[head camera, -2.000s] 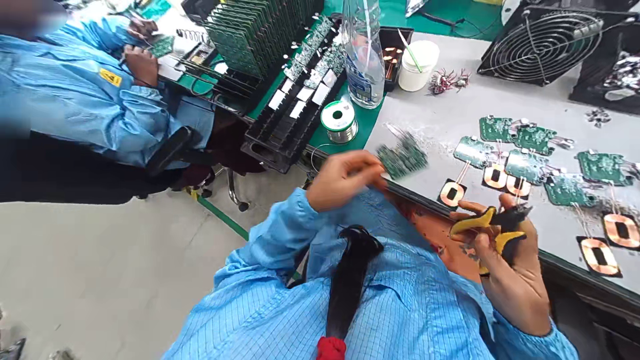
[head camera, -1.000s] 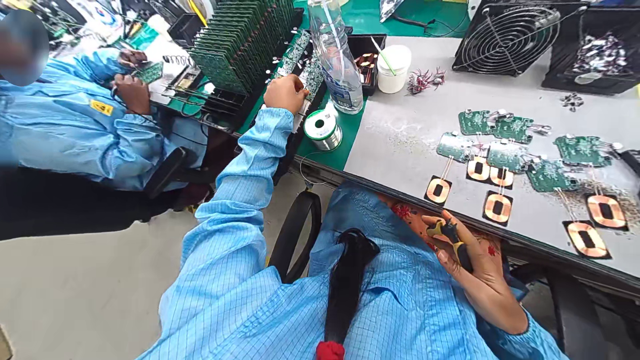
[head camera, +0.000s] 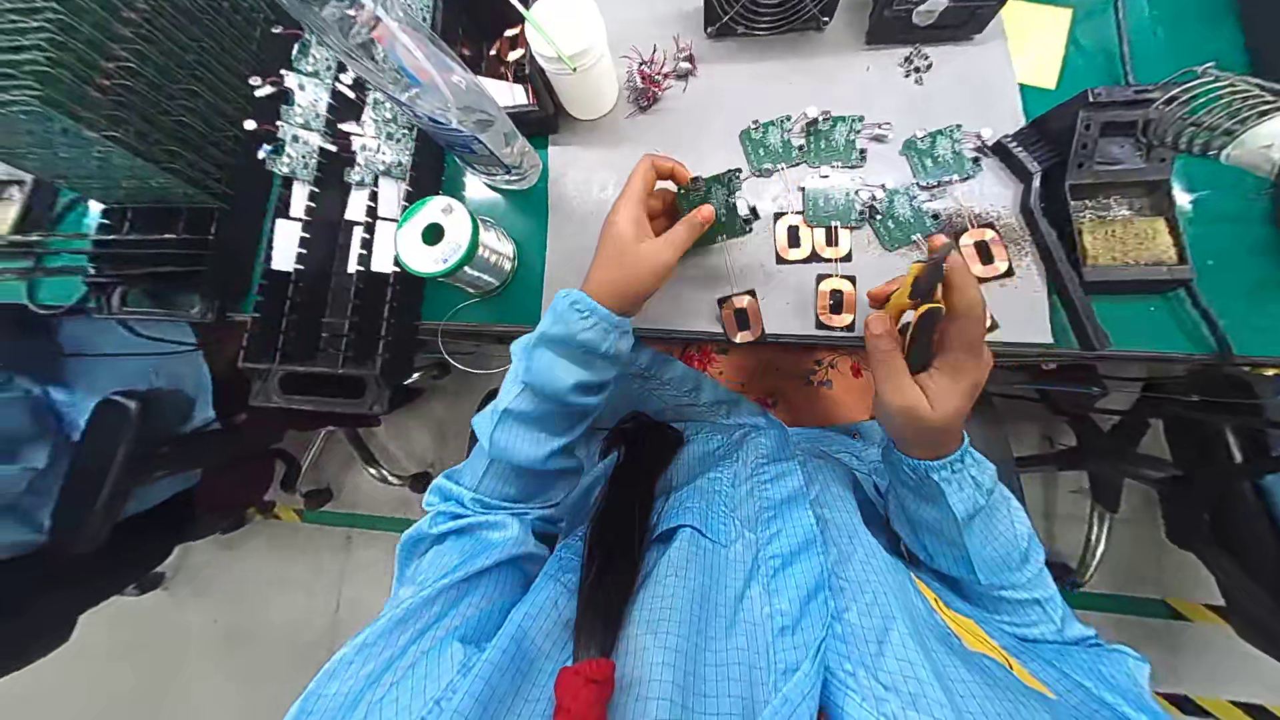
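Between the thumb and fingers of my left hand (head camera: 645, 235) is a green circuit board (head camera: 716, 205) at the left of the grey mat. Thin wires lead from that board to a copper coil (head camera: 741, 317) near the table's front edge. My right hand (head camera: 930, 350) is closed around yellow-and-black hand pliers or cutters (head camera: 918, 300), whose exact kind I cannot tell. Several more green circuit boards (head camera: 835, 139) lie on the mat between and beyond my hands, with copper coils (head camera: 835, 301) wired to some of them.
A solder wire spool (head camera: 455, 245), a clear plastic bottle (head camera: 430, 95) and a white container (head camera: 575, 60) stand to the left. Beyond the spool is a black rack (head camera: 315, 385) with small boards. A soldering iron stand with a sponge (head camera: 1130, 240) is on the right. Wire bundles (head camera: 655, 75) lie at the back.
My left hand has moved from the black rack on the left to the grey mat and now holds a board. My right hand has come up over the table edge with the tool. The view has shifted right.
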